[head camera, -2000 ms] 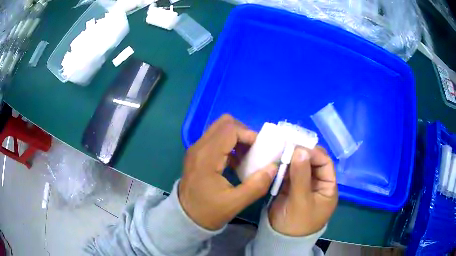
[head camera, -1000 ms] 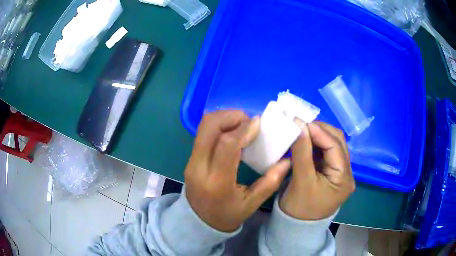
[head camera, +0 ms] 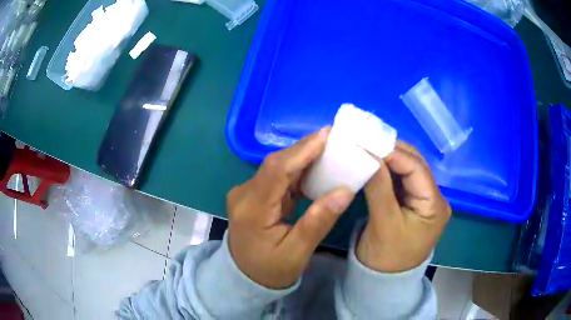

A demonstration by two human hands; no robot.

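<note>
A soft matte white absorbent block (head camera: 341, 164) is held over the front edge of the large blue tray (head camera: 244, 134). Its upper part is split or folded towards the right. My left hand (head camera: 275, 209) grips its lower left side between thumb and fingers. My right hand (head camera: 404, 209) pinches its right side at the split; its fingertips are partly hidden. Whether anything small sits inside the block cannot be seen. A clear sleeve (head camera: 436, 117) with a flanged end lies in the tray, right of the block.
Left of the tray, a black smartphone (head camera: 145, 115) lies on the green bench. Beyond it are a white strip (head camera: 143, 45) and a clear tub (head camera: 56, 67) of white pieces. A blue slotted tray (head camera: 557, 206) stands at right. A red stool (head camera: 36, 176) is below left.
The thin white piece at my right fingertips two seconds ago no longer shows. My right fingers have moved to the split in the block. The view has shifted, with the tray higher in the picture.
</note>
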